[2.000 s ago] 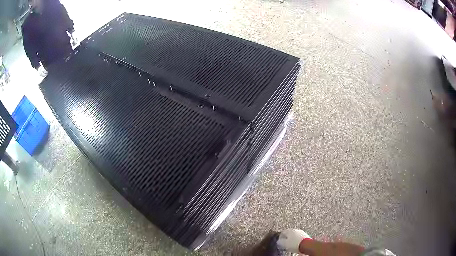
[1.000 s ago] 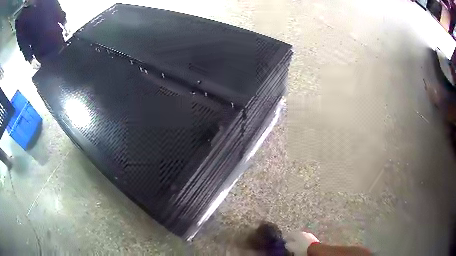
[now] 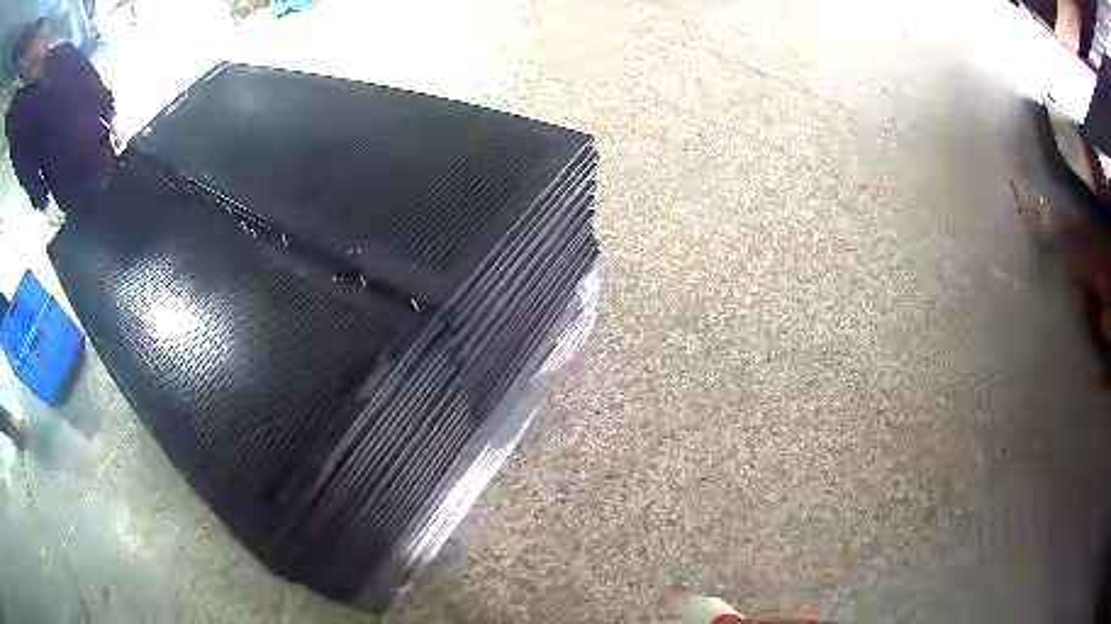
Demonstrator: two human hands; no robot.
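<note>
A large stack of black perforated panels point(image 3: 317, 280) lies low on the floor, with layered edges and a raised seam down the middle. Clear shiny film point(image 3: 469, 482) shows around the lower part of its near end. One of my hands, in a white glove with a red cuff point(image 3: 721, 611), is cut off by the bottom edge, apart from the stack; its side and grip cannot be told. My other hand is out of the picture.
A person in dark clothes point(image 3: 67, 128) stands at the far left end of the stack. A blue bin point(image 3: 43, 339) is on the floor at the left. The speckled floor point(image 3: 780, 354) runs along the right of the stack. Dark blurred objects stand at the right rim.
The stack now sits further left in the view. The gloved hand has sunk to the bottom edge, and the dark thing beside it is out of view. The person is still at the far end.
</note>
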